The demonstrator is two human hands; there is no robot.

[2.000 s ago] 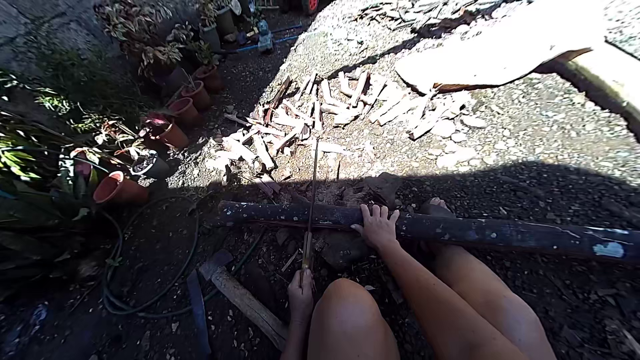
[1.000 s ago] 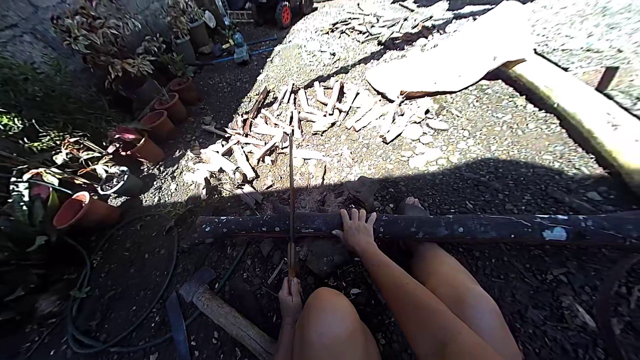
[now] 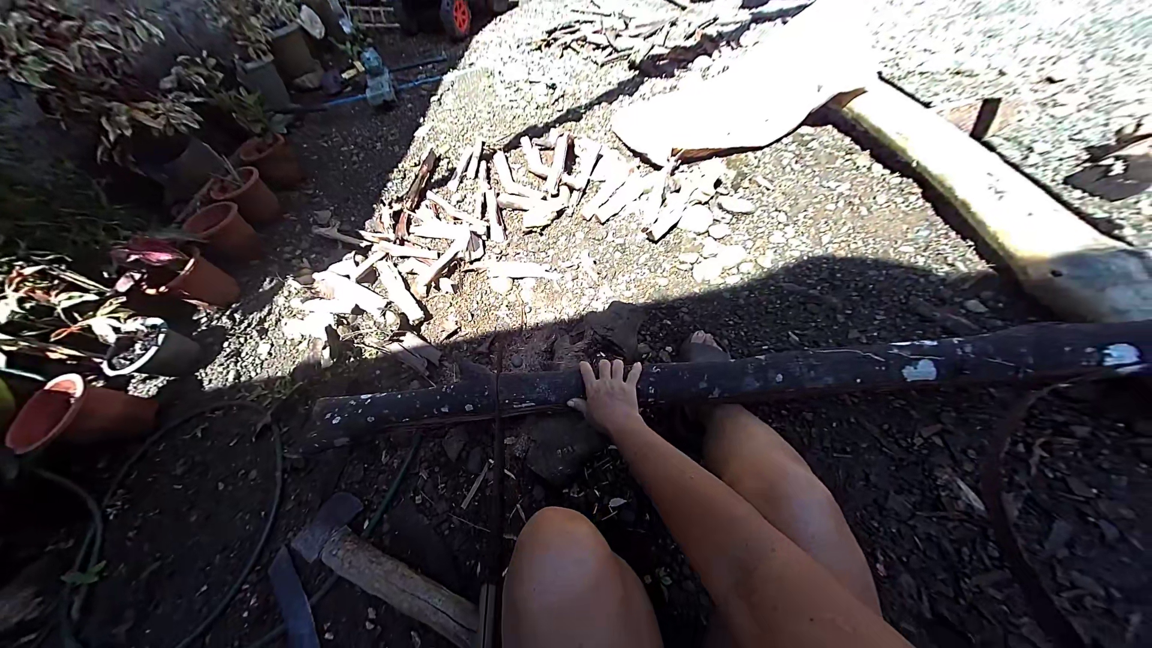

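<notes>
A long dark log (image 3: 792, 376) with pale patches lies crosswise before my knees. My right hand (image 3: 612, 392) rests palm down on top of it, fingers spread, arm reaching in from the lower right. Left of that hand, the thin dark blade of a handsaw (image 3: 498, 468), seen nearly edge-on, crosses the log. Its handle (image 3: 489, 616) runs down to the bottom edge, beside my left knee. My left hand is out of view below. Whether the blade has cut into the log cannot be told.
A wooden-handled axe or hammer (image 3: 396, 580) and a flat dark metal piece (image 3: 293, 598) lie at lower left. Split firewood (image 3: 441, 238) is scattered beyond the log. Terracotta pots (image 3: 225, 229) and a hose (image 3: 274, 486) are at left; a pale beam (image 3: 981, 180) lies at right.
The saw has been drawn back towards me; my left hand, earlier seen on its handle, has left the view. My right hand stays on the log.
</notes>
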